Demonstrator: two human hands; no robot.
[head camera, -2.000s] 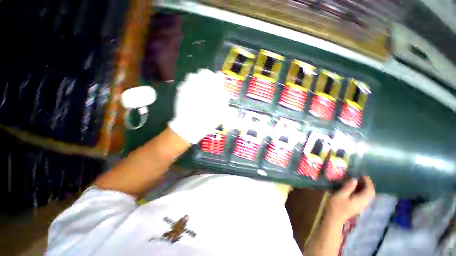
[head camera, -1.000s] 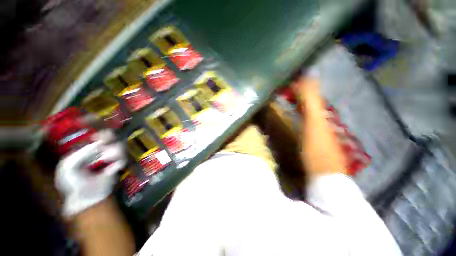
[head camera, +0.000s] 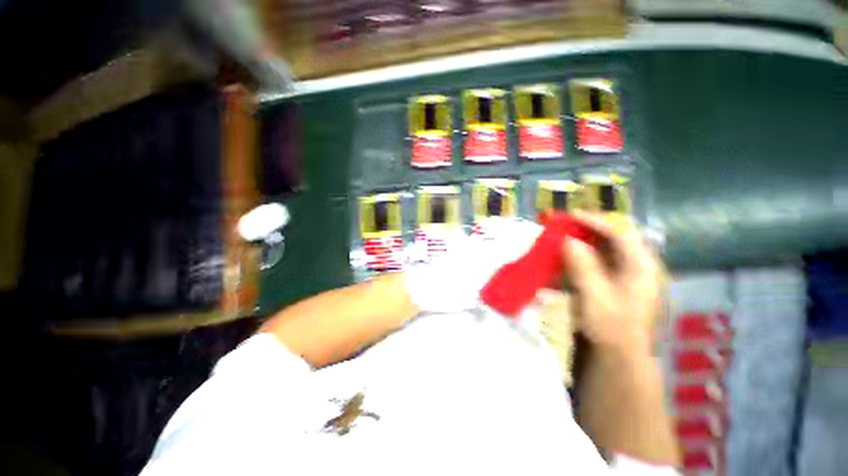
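Observation:
A clear phone tray (head camera: 381, 149) lies on the green bench with two rows of keypad phones (head camera: 484, 125), yellow above and red below. Its top-left pocket holds no phone. My left hand (head camera: 465, 267), in a white glove, is over the lower row's near side and grips one end of a plain red back cover (head camera: 523, 279). My bare right hand (head camera: 621, 284) has its fingers and thumb on the cover's other end, at the tray's near right corner. I cannot tell whether a phone is under the cover. The hands hide parts of the lower phones.
A grey cover tray (head camera: 755, 358) with a column of red covers (head camera: 699, 390) is at the near right. A white rounded piece (head camera: 264, 221) with a loop and a dark slab (head camera: 280, 144) lie left of the phone tray. Glossy black stacked trays (head camera: 139, 204) stand far left. A ledge (head camera: 456, 58) runs behind.
My right hand has moved from the grey cover tray to the phone tray. My left hand has come from the tray's far-left end toward it, and both hands now meet at a red cover.

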